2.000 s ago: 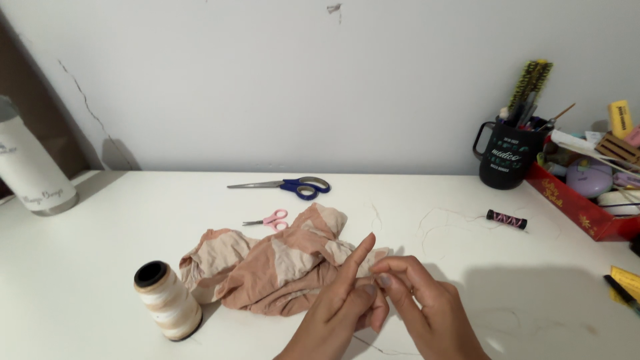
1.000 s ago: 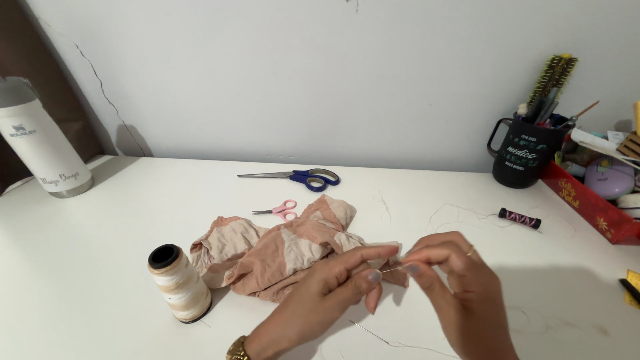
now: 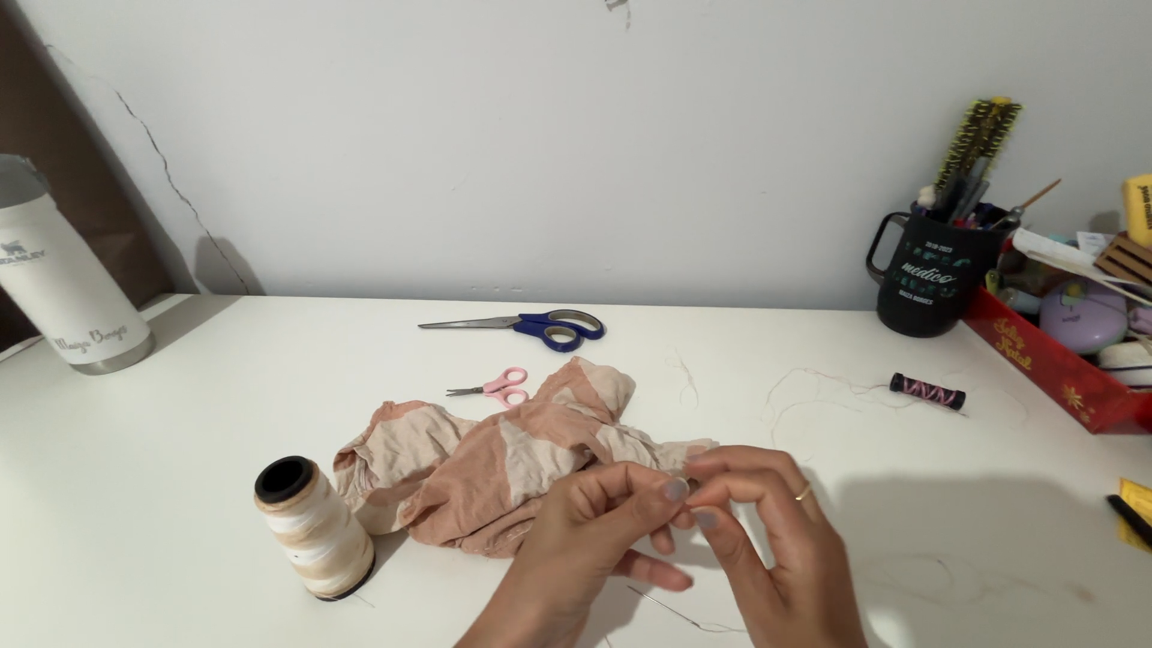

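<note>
My left hand [image 3: 598, 531] and my right hand [image 3: 774, 531] meet fingertip to fingertip in front of a crumpled pink and cream cloth [image 3: 504, 459]. Thumb and index finger of each are pinched close together; a fine thread seems to be between them, though it barely shows here. Below the hands a sewing needle [image 3: 664, 607] with thread trailing from its right end appears over the white table. A large cone of cream thread [image 3: 315, 531] stands left of the cloth. Behind the cloth are small pink scissors [image 3: 493, 388] and larger blue-handled scissors [image 3: 522, 326].
A small spool of pink and dark thread [image 3: 927, 391] lies at right, loose threads beside it. Behind it are a black mug [image 3: 931, 279] with brushes and pens and a red box [image 3: 1035, 360] of small items. A white bottle [image 3: 67, 279] stands far left.
The left index finger, raised two seconds ago, has come down and bent toward the thumb. The fingertips of both hands are now closer together than one second ago, when a thread showed between them.
</note>
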